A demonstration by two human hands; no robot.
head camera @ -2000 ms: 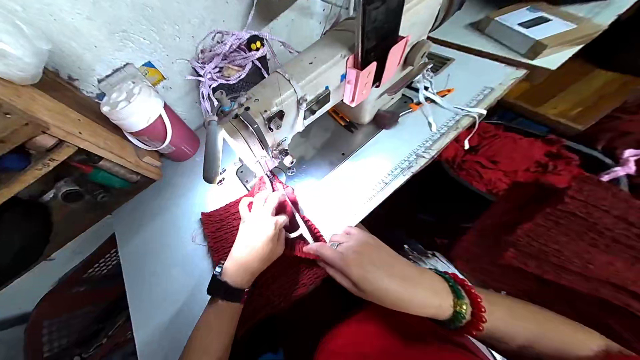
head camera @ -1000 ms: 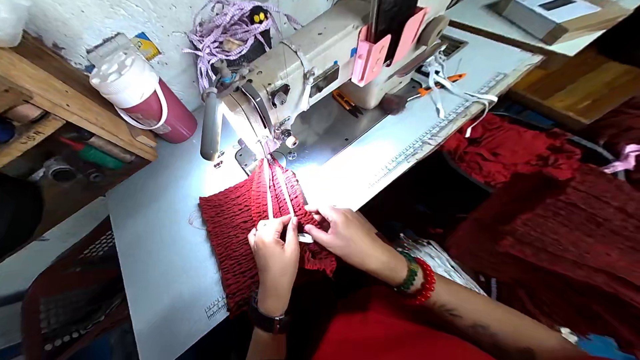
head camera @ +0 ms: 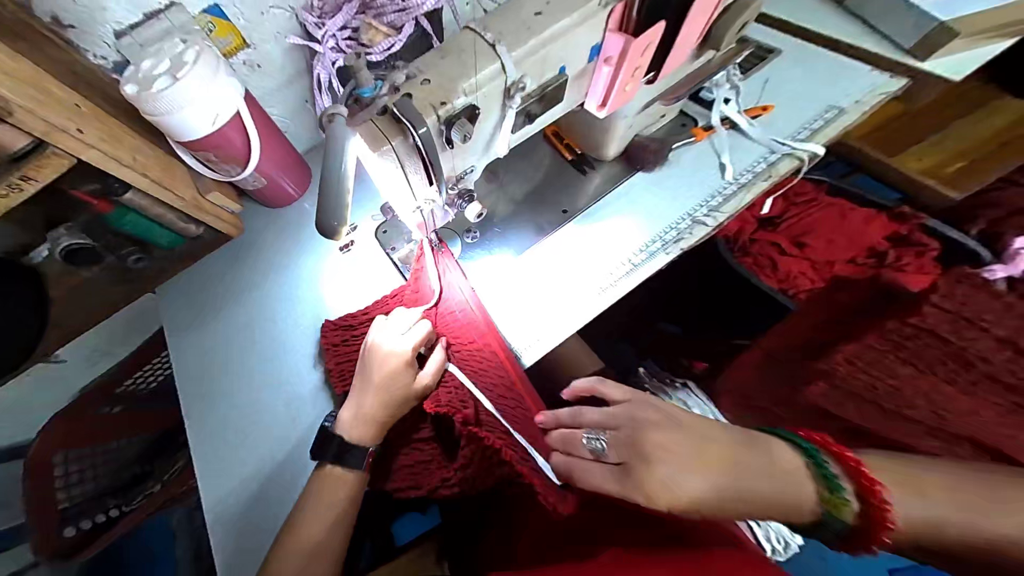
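Red gathered fabric (head camera: 472,400) runs from under the presser foot (head camera: 433,240) of a sewing machine (head camera: 480,96) down over the table's front edge. A narrow white elastic strip (head camera: 502,420) lies along it, its upper part leading up to the foot. My left hand (head camera: 394,368), with a black watch at the wrist, pinches this strip over the fabric. Lower right, my right hand (head camera: 632,448), wearing a ring and beaded bracelets, touches the fabric's edge near the strip's loose end; whether its fingertips grip anything cannot be told.
A pink jug with a white lid (head camera: 268,152) stands at the back left beside a wooden shelf (head camera: 104,120). Orange-handled snips (head camera: 568,150), an orange tool (head camera: 732,122) and white strips (head camera: 728,104) lie right of the machine. More red fabric (head camera: 840,232) fills a container at right.
The fabric now extends from the foot in a longer, smoother stretch. My right hand has moved away from my left, down along the fabric. The view has shifted closer.
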